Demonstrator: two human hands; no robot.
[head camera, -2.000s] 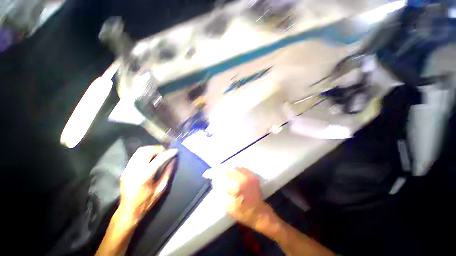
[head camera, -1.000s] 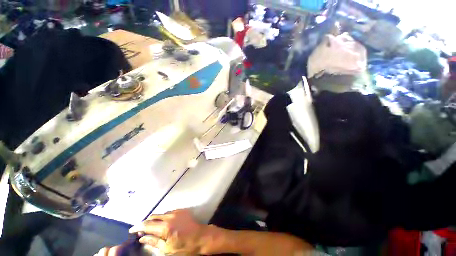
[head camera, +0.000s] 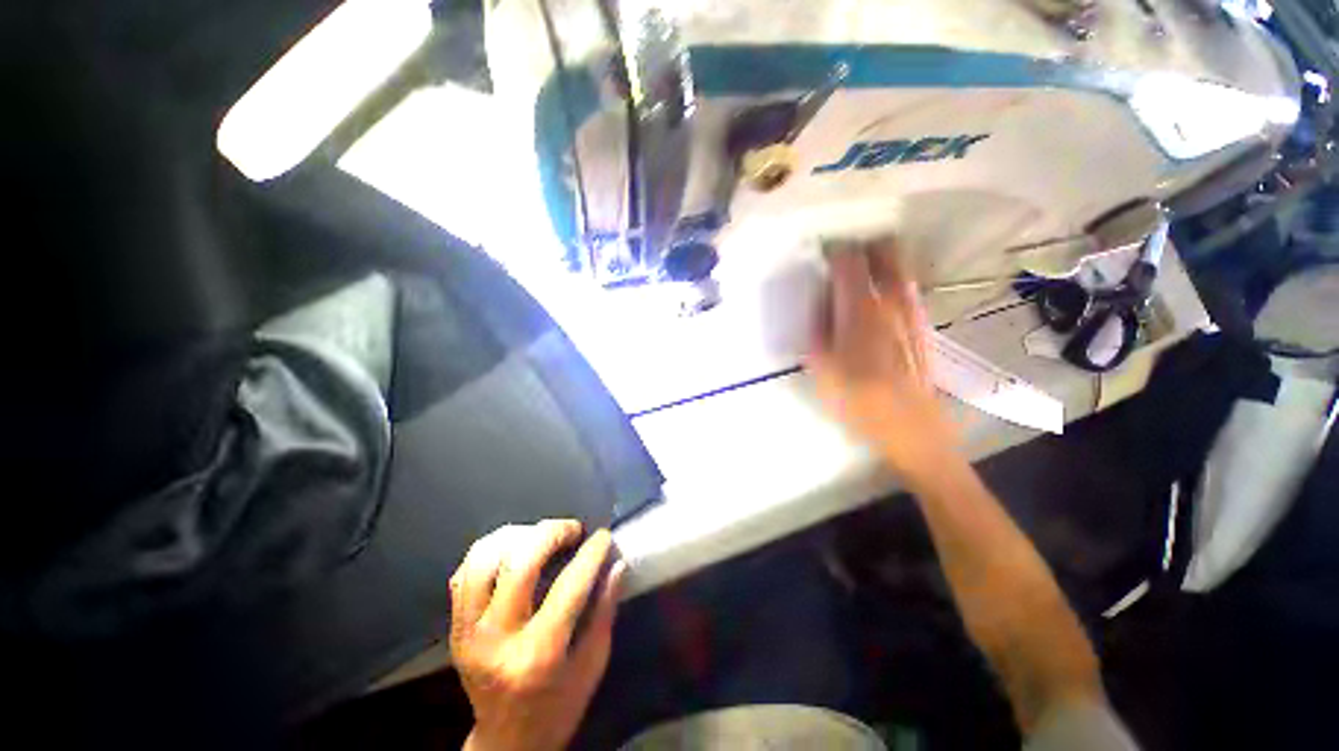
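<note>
The black garment (head camera: 499, 426) lies flat left of the needle area, its stiff faced corner (head camera: 634, 481) on the pale machine bed (head camera: 734, 440). Shiny crumpled lining (head camera: 316, 426) shows at its left. My left hand (head camera: 532, 631) is at the garment's front edge by the corner, with curled fingers holding the edge. My right hand (head camera: 878, 345) is blurred, raised near the machine face, away from the garment. A whitish blur lies beside its fingers; whether it holds anything cannot be told. The presser foot area (head camera: 632, 279) is in bright glare.
The white JACK machine head (head camera: 999, 162) spans the top. Black-handled shears (head camera: 1101, 316) rest at the bed's right end, near a white strip (head camera: 999, 385). A white paddle-shaped lamp (head camera: 323, 81) is top left. Black cloth with pale pieces (head camera: 1270, 470) hangs at right.
The view has swung back left to the needle area. My right hand has left the fabric edge and moved up and right over the bed. My left hand now shows fully at the corner.
</note>
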